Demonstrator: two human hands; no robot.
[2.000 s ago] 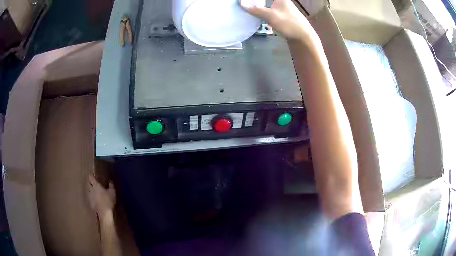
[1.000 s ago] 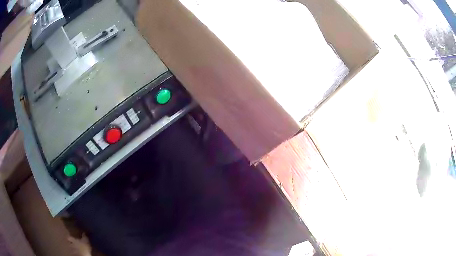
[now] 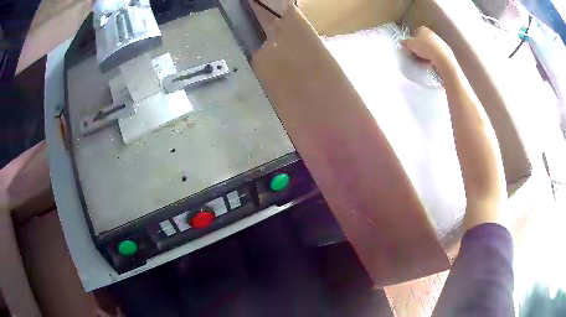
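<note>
My right hand point(image 3: 428, 46) is inside the tall right carton point(image 3: 347, 142), near its far end. Its fingers are curled on the crinkled, whitish clear plastic bag point(image 3: 416, 130); what lies under the plastic is hard to make out. Only a small blurred part of my left hand point(image 3: 110, 308) shows at the bottom edge, by the left carton point(image 3: 46, 266). The pale metal fixture point(image 3: 143, 80) on the machine bed point(image 3: 229, 133) holds no housing. The metal press head point(image 3: 129, 37) is above it.
Slotted clamp bars point(image 3: 202, 74) lie either side of the fixture. The black front panel has a left green button point(image 3: 128, 247), a right green button point(image 3: 280, 181) and a red button point(image 3: 202, 218). The right carton stands close against the machine's right side.
The white housing held at the fixture two seconds ago is out of view. My right hand, out of view one second ago, is now in the right carton. The view has turned right.
</note>
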